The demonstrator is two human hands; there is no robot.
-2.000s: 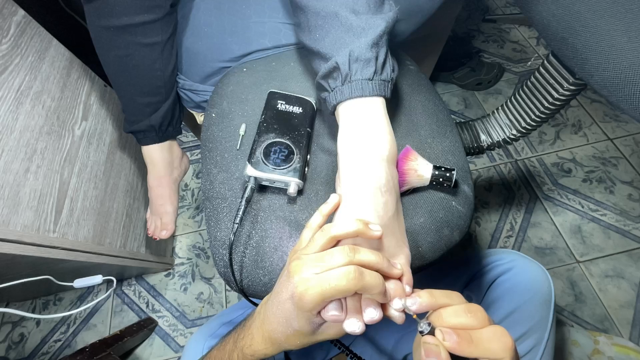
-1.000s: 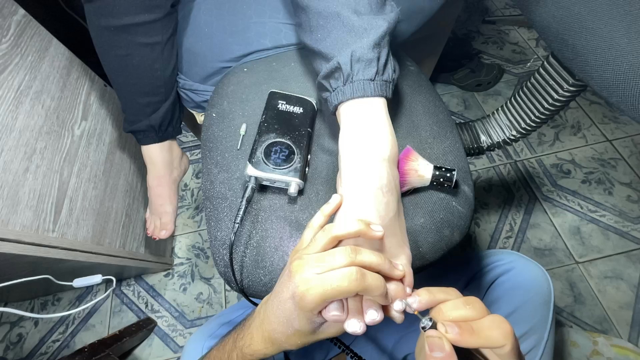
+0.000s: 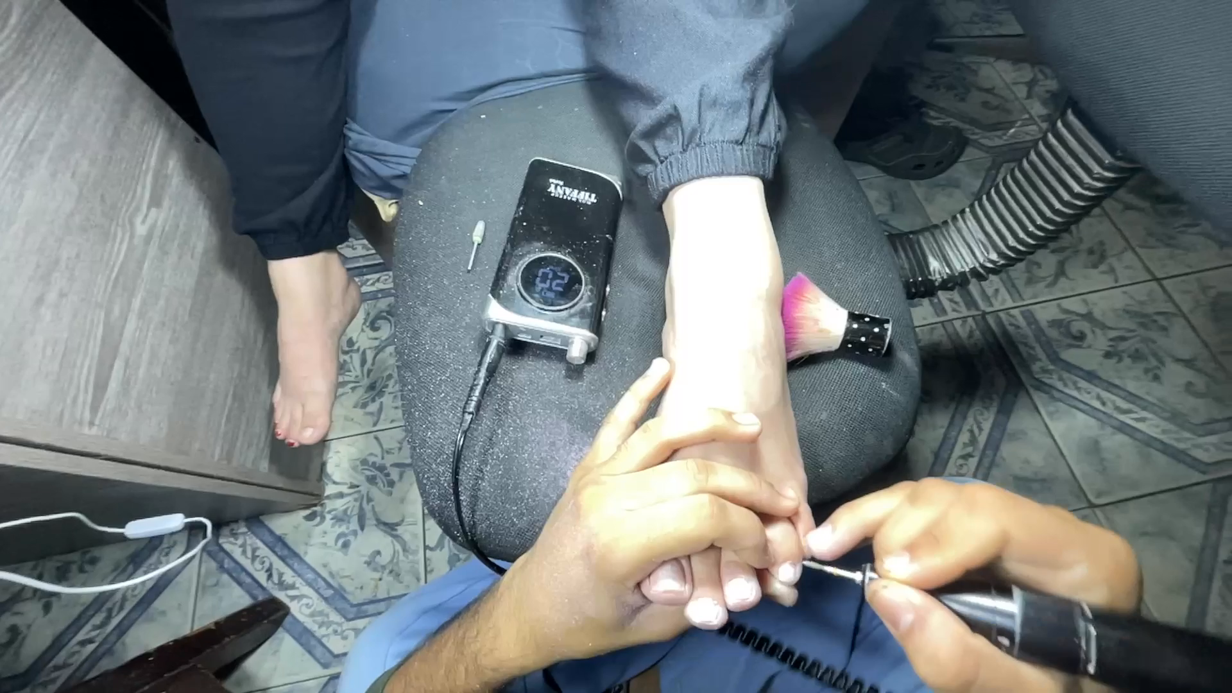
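My left hand [image 3: 664,529] is closed around the front of another person's bare foot [image 3: 727,289], its fingers over the top and the toes sticking out below. My right hand [image 3: 972,549] grips a black electric nail drill handpiece [image 3: 1049,630]; its thin metal bit [image 3: 833,570] is at the outer small toes. Exact contact cannot be told. On the dusty dark seat [image 3: 452,385] lie the drill's black control unit [image 3: 558,250] with a lit display, a loose drill bit [image 3: 476,245] left of it, and a dust brush [image 3: 833,322] with pink and white bristles beside the foot.
The unit's cable [image 3: 462,452] runs down the seat's left side. A coiled cord [image 3: 799,664] hangs below the toes. A ribbed hose [image 3: 1020,212] is at right. The person's other foot [image 3: 313,356] stands by a wooden panel [image 3: 106,250]. A white cable [image 3: 154,526] is at lower left.
My right hand and the handpiece have turned, so the handpiece now shows from the side, pointing to the right. My left hand keeps its hold on the foot.
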